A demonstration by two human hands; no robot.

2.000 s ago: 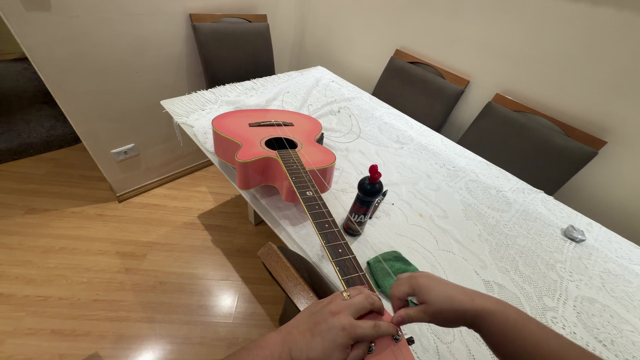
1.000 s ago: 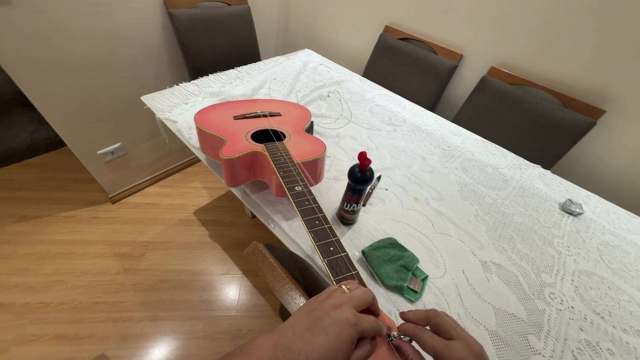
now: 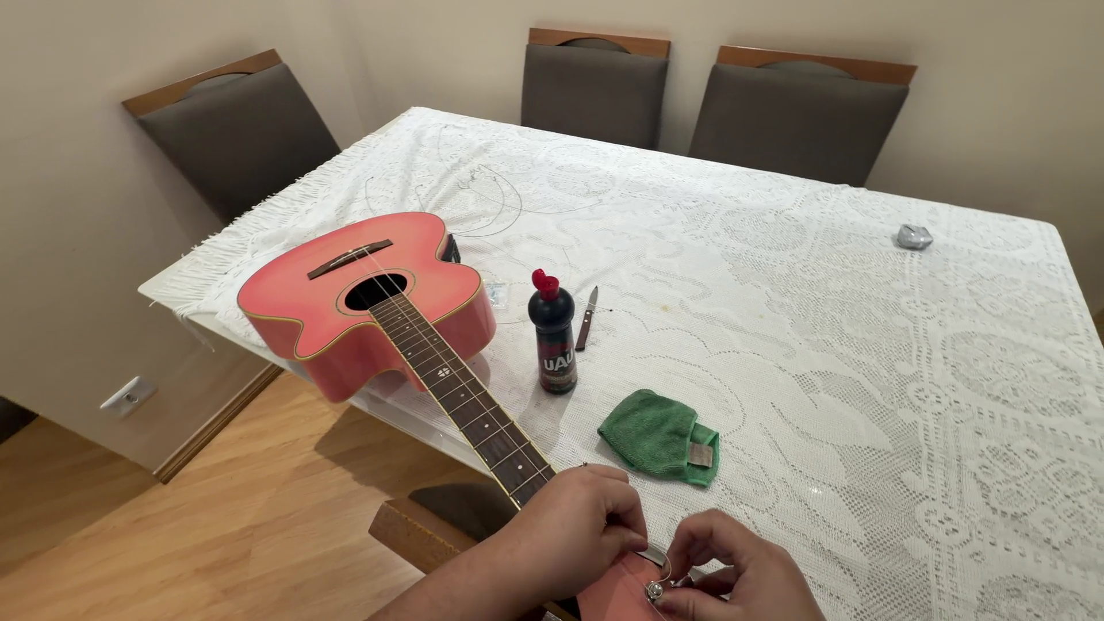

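Observation:
A pink acoustic guitar [image 3: 448, 297] lies face up, its body on the table and its neck reaching toward me. Some strings run along the dark fretboard [image 3: 466, 397]. At the nut end, my left hand [image 3: 578, 526] bends over the neck with its fingertips pinched together near a string. My right hand [image 3: 733, 561] pinches a thin guitar string [image 3: 668, 565] beside a metal tuning machine [image 3: 654, 591] on the pink headstock [image 3: 617, 595]. Part of the headstock is hidden by my hands.
A green cloth [image 3: 651, 431], a black bottle with a red cap [image 3: 554, 345] and a small knife [image 3: 587, 319] lie or stand right of the neck. Loose strings [image 3: 517, 203] lie behind the guitar. A crumpled silvery item [image 3: 914, 237] is far right. A wooden chair [image 3: 423, 530] stands under the neck.
My right hand has lowered from above the headstock to beside the tuning machine, uncovering the green cloth. My left hand stays at the nut end. The view has turned.

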